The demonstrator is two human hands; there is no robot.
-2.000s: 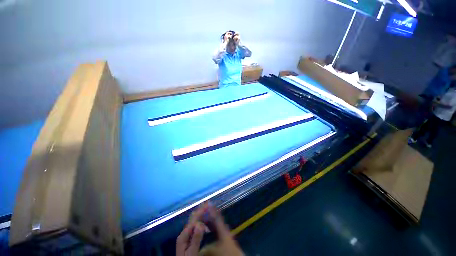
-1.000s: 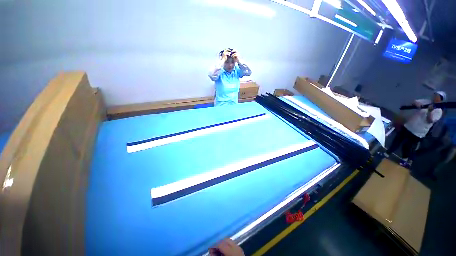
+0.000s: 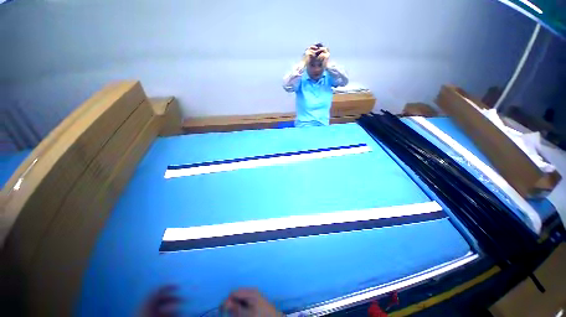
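Observation:
Two pairs of long strips lie on the blue table cover [image 3: 273,189]. The near pair is a white strip [image 3: 298,221] beside a black strip [image 3: 298,233]. The far pair shows a black strip above a white strip [image 3: 267,161]. My right hand [image 3: 248,303] is at the bottom edge, over the near side of the table, fingers curled and partly cut off. A thin dark line shows beside it; I cannot tell if the hand holds it. My left hand [image 3: 162,301] is a dark blur at the bottom edge, left of the right hand. Neither hand touches the strips.
Long cartons [image 3: 74,155] stand along the left. A bundle of black strips [image 3: 440,173] lies at the right, with an open carton [image 3: 490,139] holding white sheets beyond. A person [image 3: 314,93] stands behind the table with hands raised to the head. A red object [image 3: 381,306] is at the near edge.
The view has turned and moved, so the strips look more level and the carton on the right floor is mostly out of view. My left hand has appeared at the bottom; the right shows more.

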